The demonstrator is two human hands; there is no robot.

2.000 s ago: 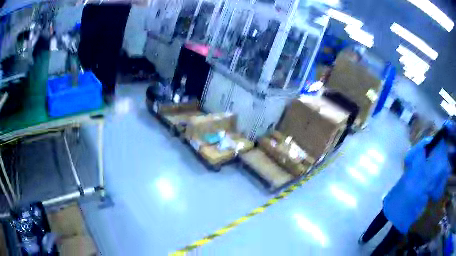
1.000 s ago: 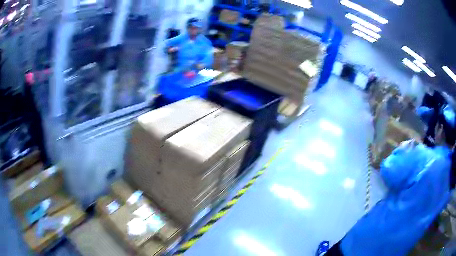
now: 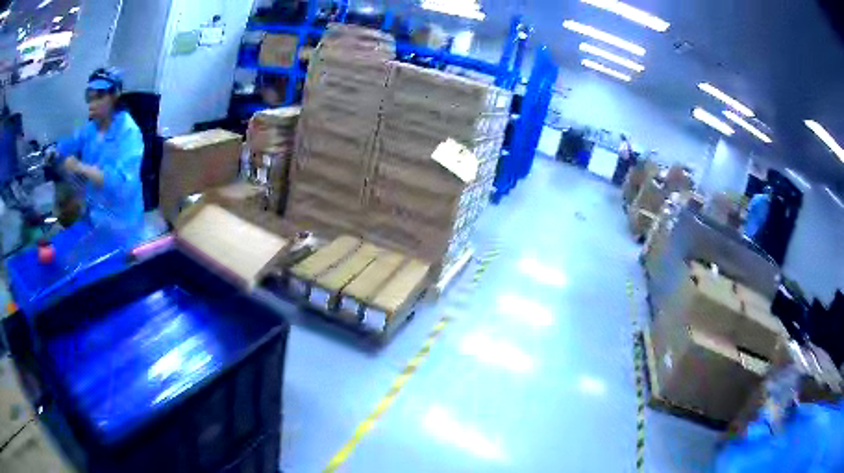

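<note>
Neither of my hands is in the picture. Nearest in front, at the lower left, is a black crate (image 3: pixel 264 369) with shiny blue plastic film or bags (image 3: pixel 139 356) inside. A blue cloth or plastic-covered surface (image 3: pixel 69 263) with a small red thing on it is just behind the crate. Low brown cartons (image 3: pixel 356 277) lie on a pallet beyond the crate, in front of a tall carton stack (image 3: pixel 370 139) with a white sheet on its side.
A person in blue (image 3: pixel 116 162) stands at the left. Another blue-clothed person (image 3: pixel 787 443) is cut off at the lower right. The aisle floor (image 3: pixel 518 342) runs ahead between striped lines. Cartons (image 3: pixel 713 342) line its right side; blue racks (image 3: pixel 523 120) stand behind the stack.
The view has moved forward along the aisle and turned. The black crate is now close at the lower left, the large cartons before it have mostly left view, and the right-hand person is lower.
</note>
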